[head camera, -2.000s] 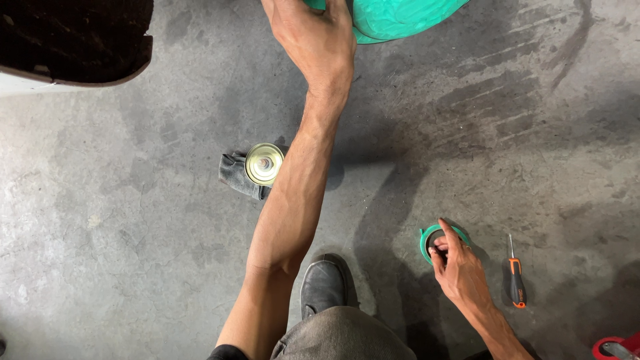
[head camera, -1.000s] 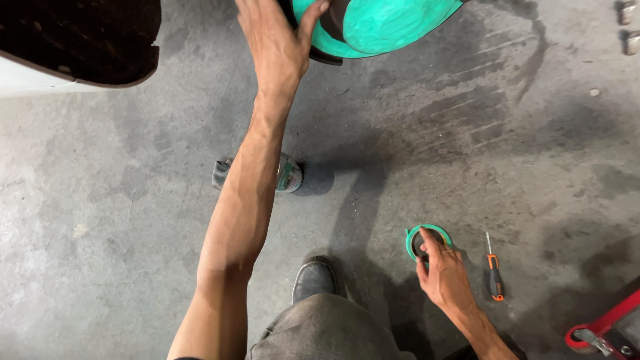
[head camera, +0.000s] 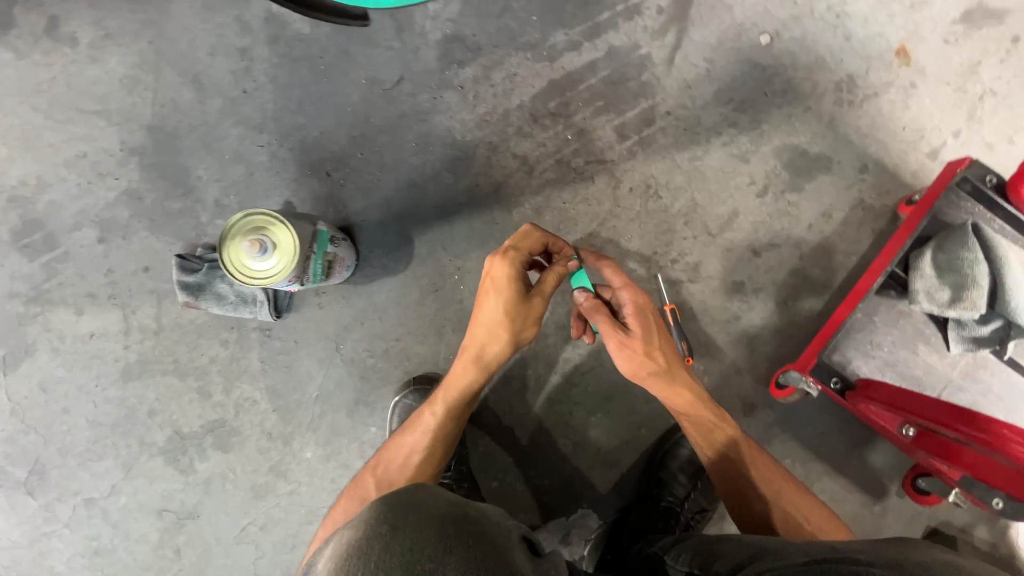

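Between my two hands, above the concrete floor, is a roll of green tape (head camera: pixel 582 280), seen partly edge-on. My right hand (head camera: pixel 632 324) grips the roll with thumb and fingers. The thumb and forefinger of my left hand (head camera: pixel 516 292) pinch at the tape's upper end. Just right of my right hand, a screwdriver with a black and orange handle (head camera: pixel 678 332) lies on the floor. Farther left stands a metal spray can (head camera: pixel 259 248) beside a folded grey cloth (head camera: pixel 232 292).
At the right is a red wheeled creeper or low cart (head camera: pixel 872 280) with a grey cloth (head camera: pixel 952 276) on it. The edge of a green and black round object (head camera: pixel 344 10) shows at the top. My shoes are below my hands.
My left hand has come down from the green round object to the tape. My right hand has lifted the tape roll off the floor. The view has shifted, showing more of the red cart.
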